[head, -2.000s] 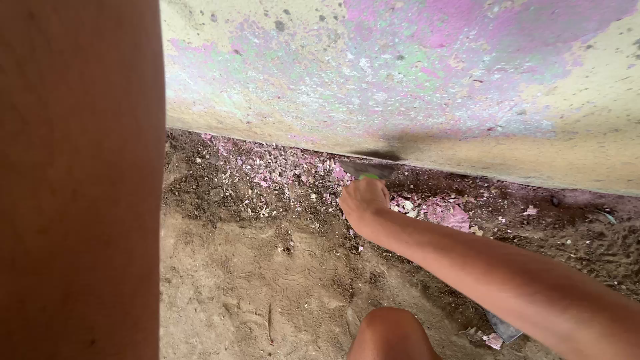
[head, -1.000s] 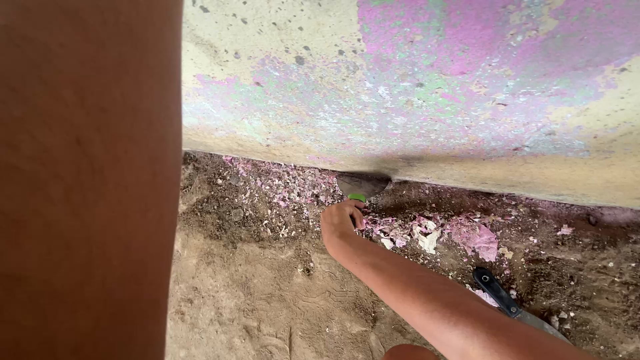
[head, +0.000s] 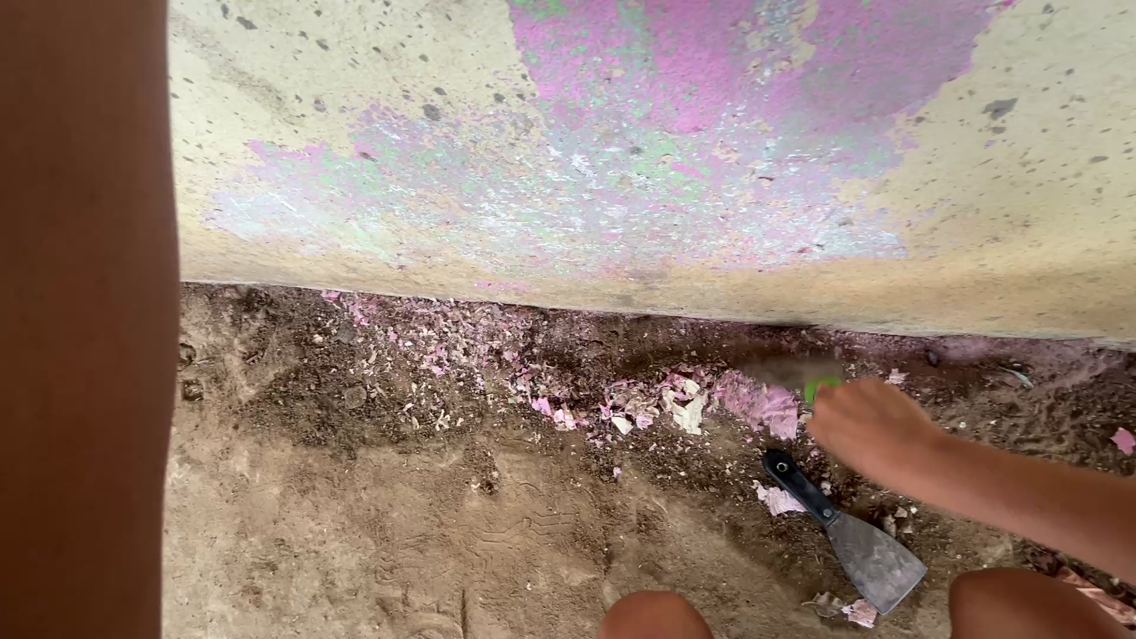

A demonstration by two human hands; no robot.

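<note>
My right hand [head: 874, 430] is closed around the green handle of a scraper [head: 799, 371], whose blurred metal blade points left over the dirt just below the wall. Pink paint flakes [head: 759, 404] lie in a heap beside the blade. A second scraper with a black handle and a broad metal blade [head: 874, 559] rests on the ground below my hand, touched by nothing. My left hand is out of sight.
The painted wall [head: 586, 195] has worn pink, green and cream patches. Loose flakes [head: 444, 346] are scattered along its foot on the dirt ground [head: 355, 541]. A bare limb fills the left edge, and knees show at the bottom.
My right hand has moved right along the foot of the wall with the green-handled scraper. The black-handled scraper, mostly behind my arm before, is now fully in view.
</note>
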